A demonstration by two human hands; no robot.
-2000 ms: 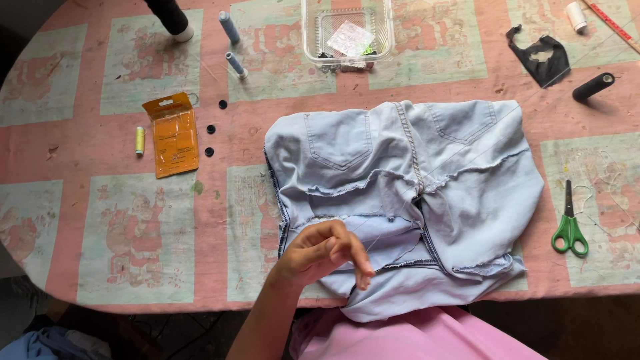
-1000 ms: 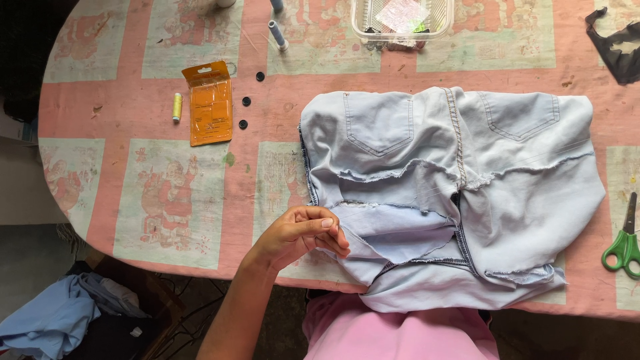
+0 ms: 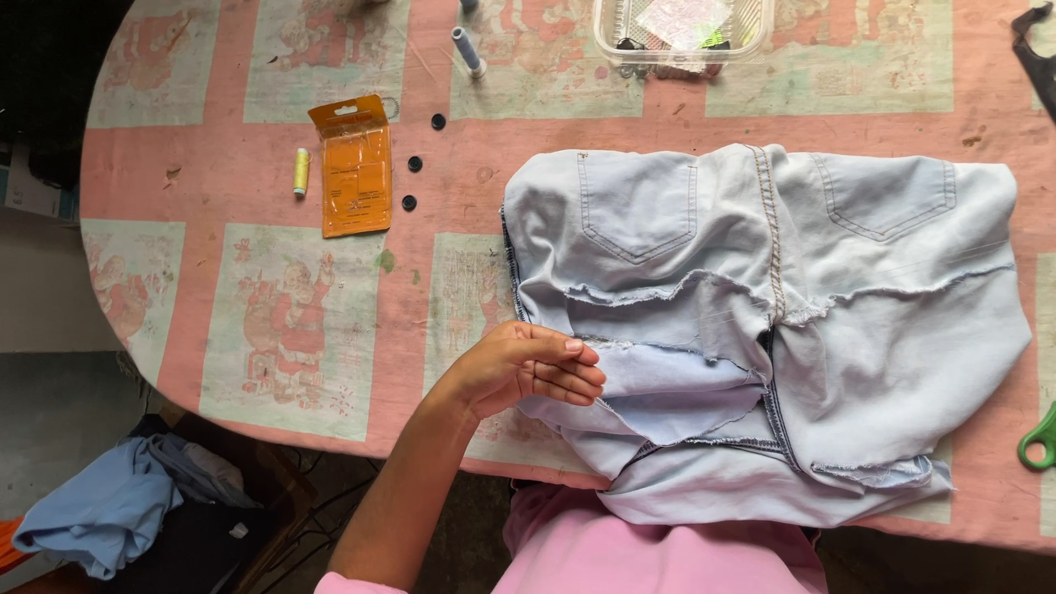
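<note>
Faded light-blue denim shorts with frayed cut edges lie across the table, back pockets facing up and the crotch seam near the middle. At their left side my left hand is held over the frayed layers, palm partly turned up, thumb against the index finger and the other fingers curled. Whether a needle or thread sits in that pinch is too fine to tell. My right hand is not in view. Left of the shorts are several black buttons, an orange card pack and a yellow thread spool.
A clear plastic box with small items stands at the back, and a grey-blue thread spool is left of it. Green-handled scissors and a piece of black material are at the right edge. The oval table's patterned cloth curves away at left.
My left hand has moved from over the torn opening to the left part of the shorts, and its fingers are more curled together. The view has shifted left.
</note>
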